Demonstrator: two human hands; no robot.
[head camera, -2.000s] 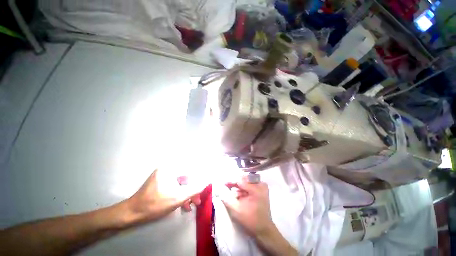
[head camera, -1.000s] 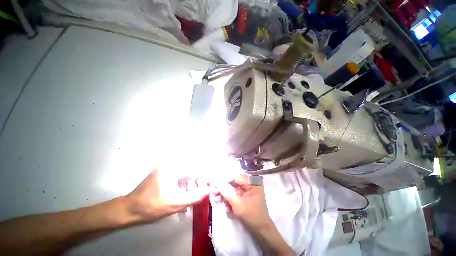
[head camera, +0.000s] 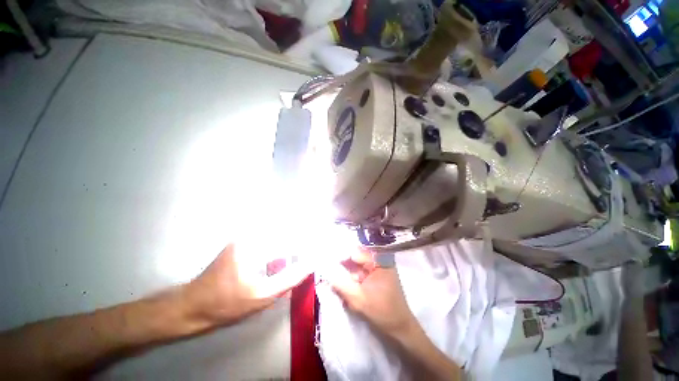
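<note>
A white garment (head camera: 447, 298) lies under and right of the cream sewing machine head (head camera: 372, 149). A flat dark red band (head camera: 304, 335) runs along its left edge towards the needle area, which is lost in glare. My left hand (head camera: 231, 286) lies left of the band, its fingertips washed out by the light; a small red patch shows by its fingers. My right hand (head camera: 368, 290) rests on the white cloth beside the band, fingers bent, close below the presser foot area. It pinches the cloth edge by the band. Whether my left fingers grip cloth cannot be told.
The bright lamp (head camera: 292, 138) hangs left of the head over the white table (head camera: 112, 201). A control panel (head camera: 547, 320) is at the lower right. Piled white cloth (head camera: 186, 18) and an orange-topped spool (head camera: 537, 77) lie behind. Another person's arm (head camera: 635, 327) shows at the right edge.
The view has shifted slightly. My hands stay near the needle, with small finger movements. The red band keeps its place between them. A person's arm now shows at the far right.
</note>
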